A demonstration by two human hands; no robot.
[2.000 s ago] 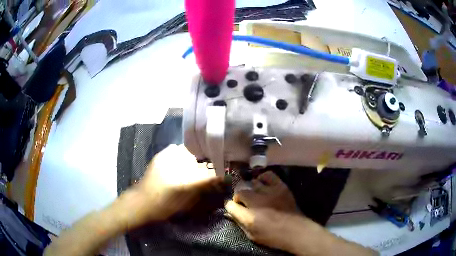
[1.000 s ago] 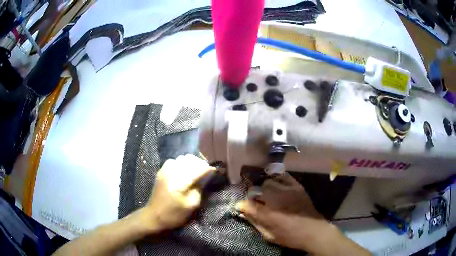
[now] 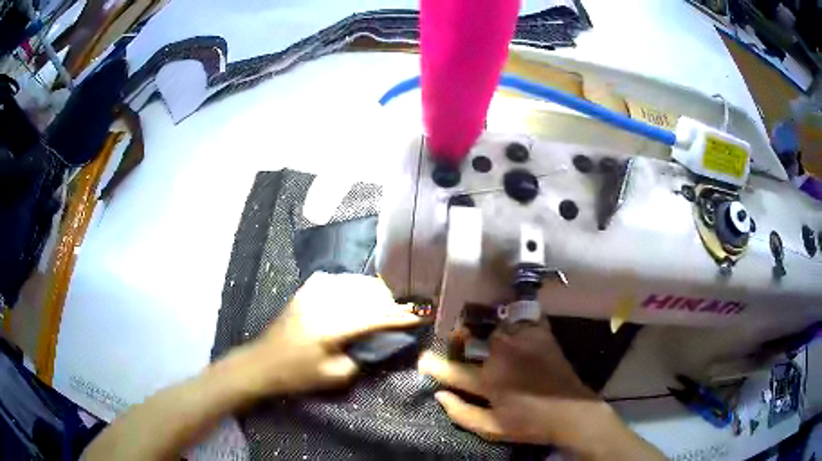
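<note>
A grey-black patterned garment panel [image 3: 360, 419] lies under the left end of the cream-white sewing machine head [image 3: 577, 248]. A smooth dark piece [image 3: 388, 348] is between the thumb and fingers of my left hand [image 3: 324, 329], left of the needle area. My right hand [image 3: 532, 383] is partly under the machine head, its lower fingers apart on the panel. Its upper fingers are partly hidden by machine parts. A smooth dark patch [image 3: 335, 245] shows at the panel's upper part. Small red lights glow near the needle, which I cannot see clearly.
A pink tube [image 3: 469, 72] stands on the machine head. Snips [image 3: 706, 401] with blue lie under the arm at right. Long stacked cut pieces [image 3: 315, 45] lie behind. Dark fabric [image 3: 86, 171] is heaped at left, near orange-brown tape [image 3: 79, 261]. A blue cable [image 3: 586, 108] crosses behind.
The machine has shifted right in the picture as the view moved. More of the panel's upper part shows. The dark piece in my left hand is more visible, and both hands remain beside the needle area.
</note>
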